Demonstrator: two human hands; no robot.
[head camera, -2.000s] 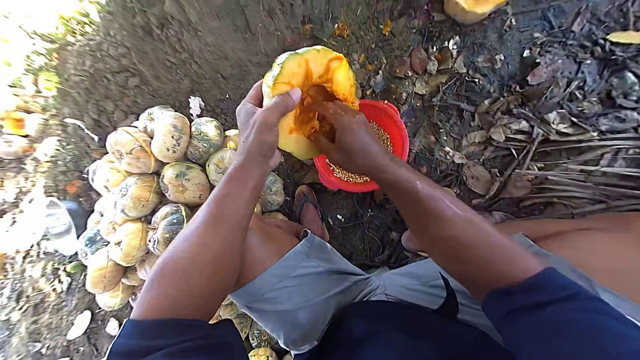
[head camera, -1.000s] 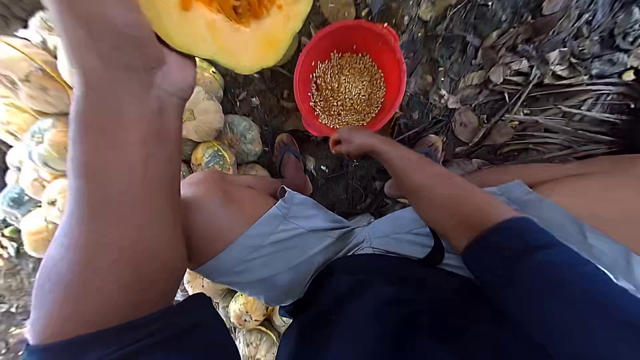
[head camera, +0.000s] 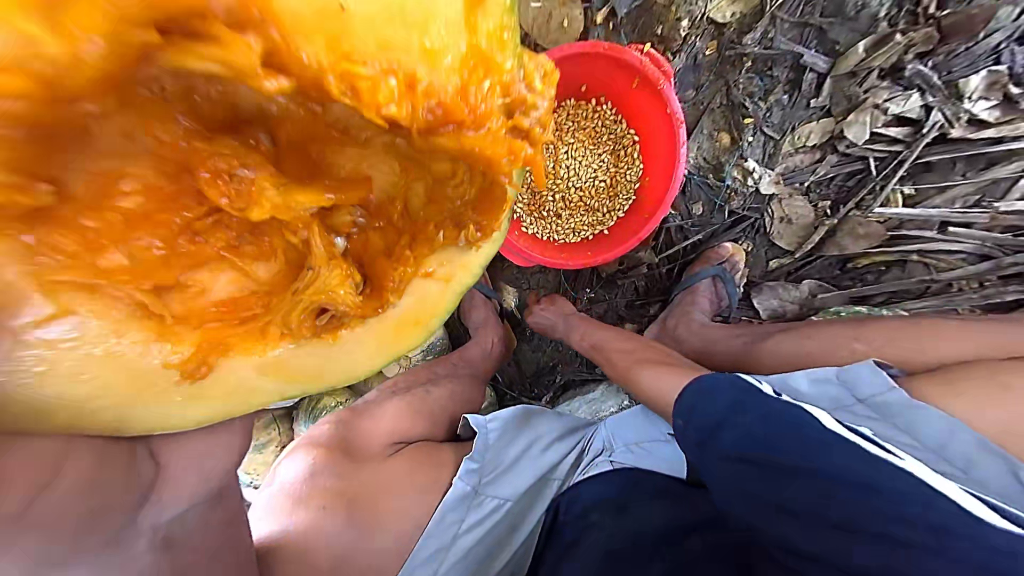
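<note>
A cut pumpkin half (head camera: 264, 208), very close to the camera, fills the upper left, its stringy orange hollow facing me. My left hand (head camera: 120, 480) is against its lower rim at the left edge; most of the fingers are hidden. Right of the pumpkin a red plastic basin (head camera: 668, 152) stands on the ground, with many pale seeds (head camera: 584, 172) in it. My right hand (head camera: 550, 315) hangs just below the basin, not touching the pumpkin; its fingers look curled, and whether they hold anything is not clear.
Dry leaves and stalks (head camera: 920, 200) cover the dark soil at the right. My sandalled foot (head camera: 704, 292) is below and right of the basin, the other foot (head camera: 482, 320) partly behind the pumpkin. Several whole pumpkins (head camera: 320, 408) show beside my knee.
Two seconds ago my right hand was inside the pumpkin's hollow; now it is below the basin. The pumpkin half has come much closer to the camera, held at the left.
</note>
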